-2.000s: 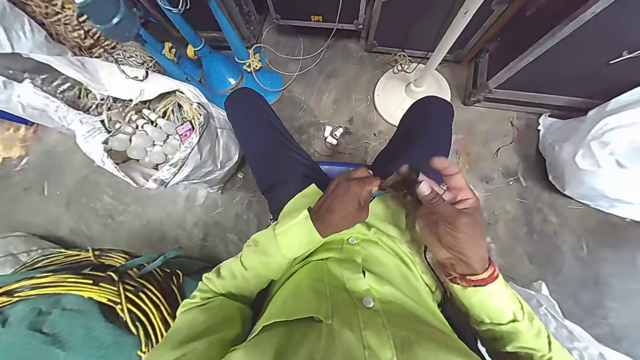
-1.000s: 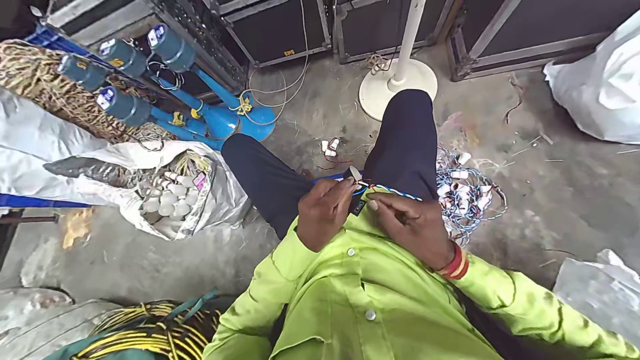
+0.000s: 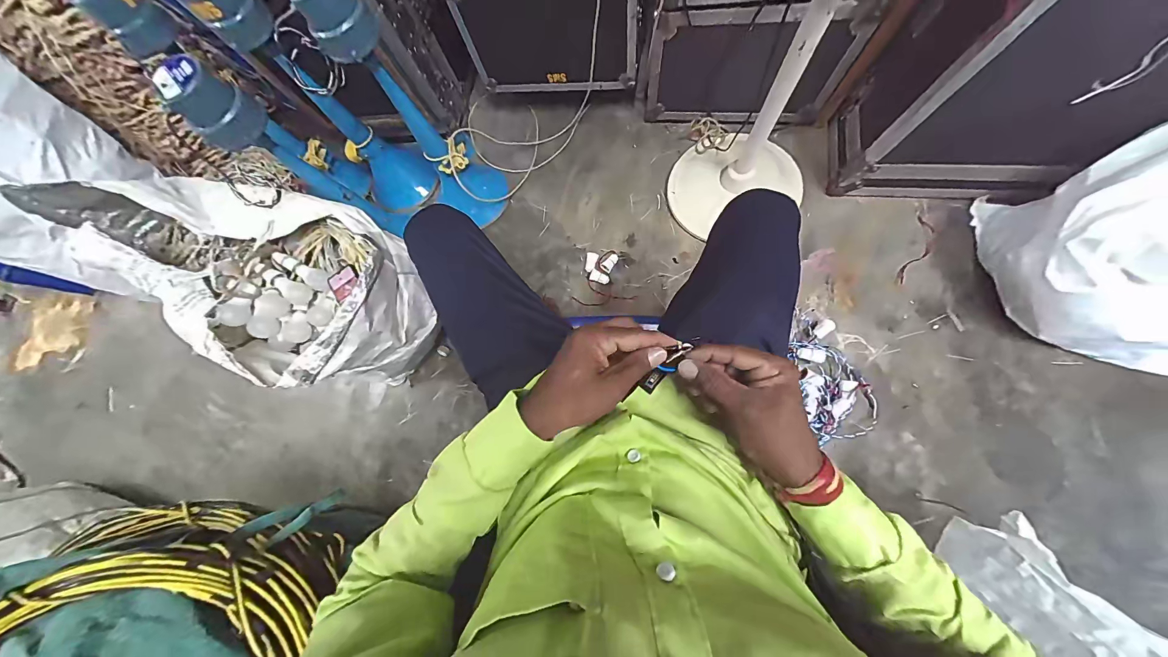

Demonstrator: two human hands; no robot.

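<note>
My left hand [image 3: 593,374] and my right hand [image 3: 762,401] meet above my lap, fingertips nearly touching. Both pinch a small dark bundle of thin wire ends [image 3: 677,352], with a blue strand curving below it. The exact parts in each grip are too small to tell. Just under the fingertips lies a small black piece [image 3: 651,379] with a pale mark. Beside my right thigh, a tangle of twisted blue, white and red wires with white bulb holders [image 3: 832,388] rests on the floor.
White fittings [image 3: 600,266] lie between my feet. A sack of bulbs [image 3: 392,319] and blue stands [image 3: 401,178] are at left; a white pole base [image 3: 684,187] stands ahead. Black cases [image 3: 557,46] line the back. Coiled yellow-black cable [image 3: 164,584] is lower left, a white sack [image 3: 1086,246] right.
The pale, blade-like piece seen at my left fingertips one second ago no longer shows clearly. Two seconds ago my hands were farther apart; now their fingertips are close together.
</note>
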